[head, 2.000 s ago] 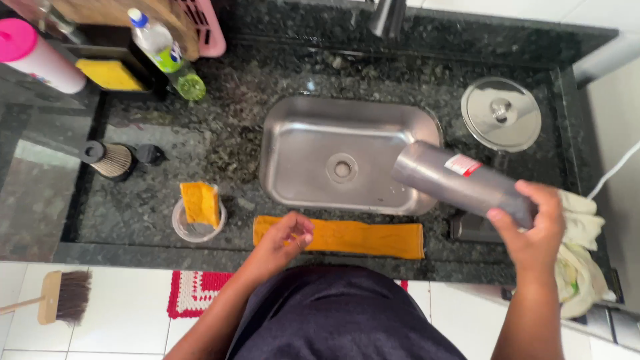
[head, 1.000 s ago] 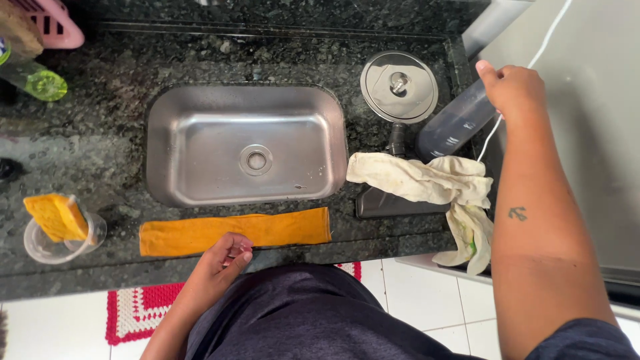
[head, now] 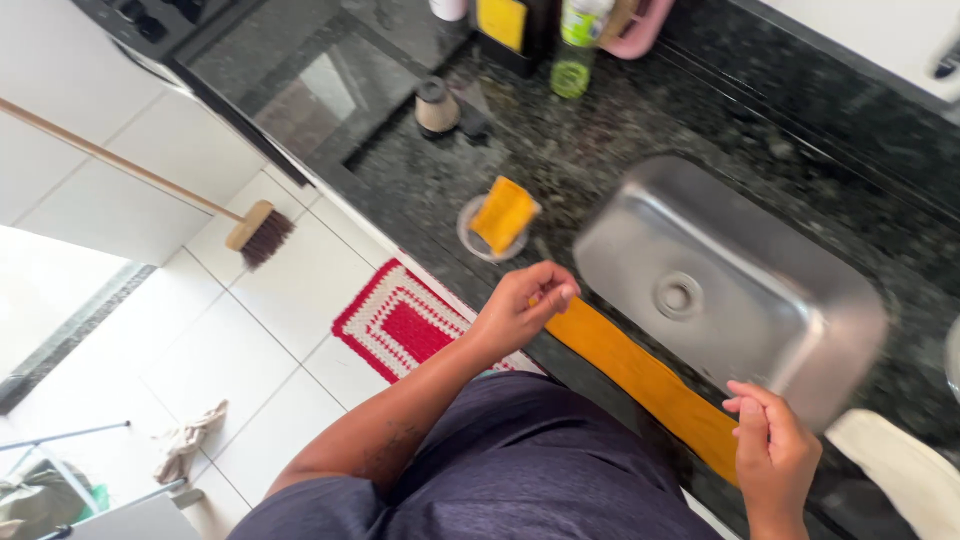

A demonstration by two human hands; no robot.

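Note:
My left hand (head: 529, 307) hovers over the left end of a folded orange cloth (head: 645, 375) on the counter's front edge, its fingers loosely curled with nothing seen in them. Near the cloth's other end is my right hand (head: 776, 442), empty, fingers bent, beside the near rim of the stainless steel sink (head: 720, 285). Beyond my left hand, a yellow sponge (head: 505, 215) leans in a clear plastic tub (head: 472, 240). A cream cloth (head: 900, 472) lies to the right of my right hand.
Farther back on the granite counter (head: 540, 150) stand a pleated filter (head: 436, 109), a green-labelled bottle (head: 574, 56) and a pink plastic item (head: 637, 30). A glass cooktop (head: 330, 82) adjoins at the left. On the floor are a broom (head: 259, 232) and a red-and-white crochet rug (head: 405, 322).
The dark cylinder that my right hand held is out of view, and that hand has come back empty to the sink's near side. The view has swung strongly left and tilted.

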